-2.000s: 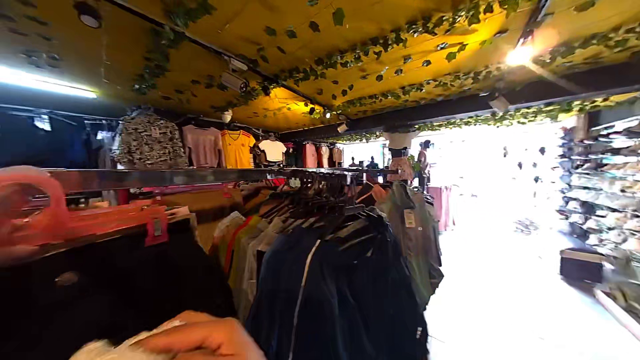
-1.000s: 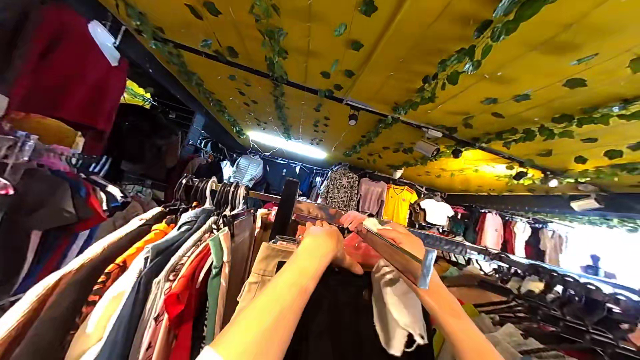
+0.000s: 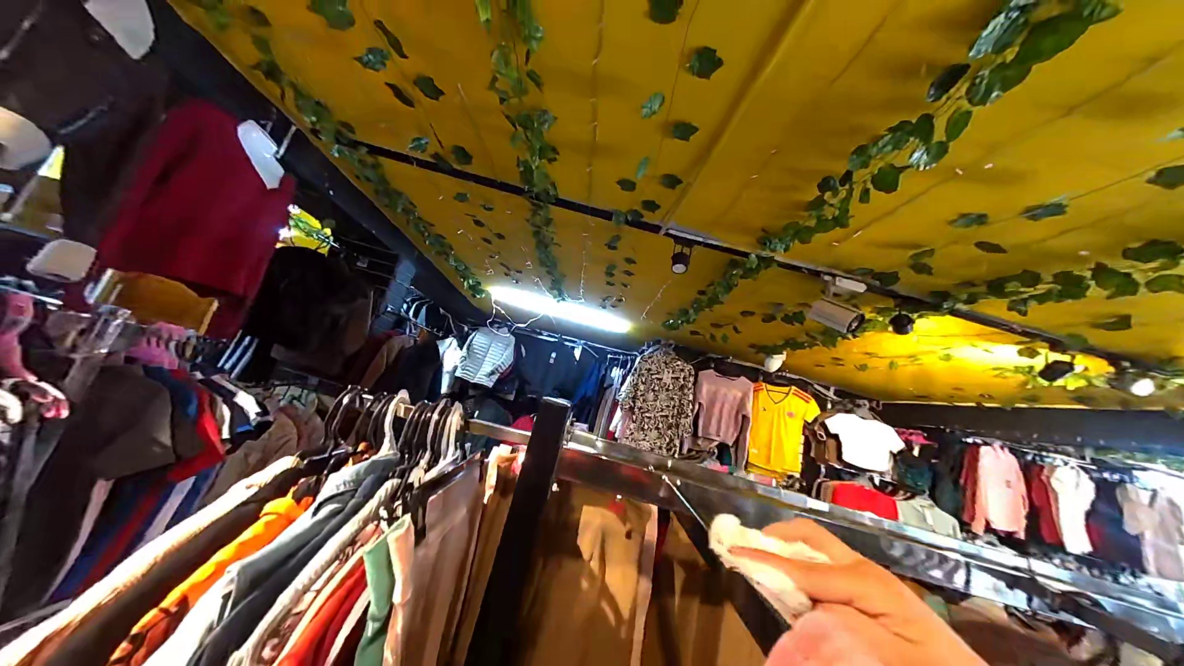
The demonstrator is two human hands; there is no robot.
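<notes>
My right hand (image 3: pixel 842 592) is at the lower right, closed on a bunched white cloth (image 3: pixel 763 564) that sticks out past the fingertips. The cloth is just below and in front of the shiny metal rail (image 3: pixel 795 504) of a clothes rack. Left of the hand, brown garments (image 3: pixel 592 573) hang beneath the rail, beside a black upright post (image 3: pixel 523 546). My left hand is out of view.
Jackets and tops on black hangers (image 3: pixel 435 430) crowd the lower left. A dark red garment (image 3: pixel 185 203) hangs high at the left. A yellow shirt (image 3: pixel 780 430) and other tops line the back wall. Leafy garlands (image 3: pixel 536 148) trail along the yellow ceiling.
Both hands were at the rail near a pink hanger one second ago; now only my right hand shows, with the white cloth. The pink hanger is no longer in sight.
</notes>
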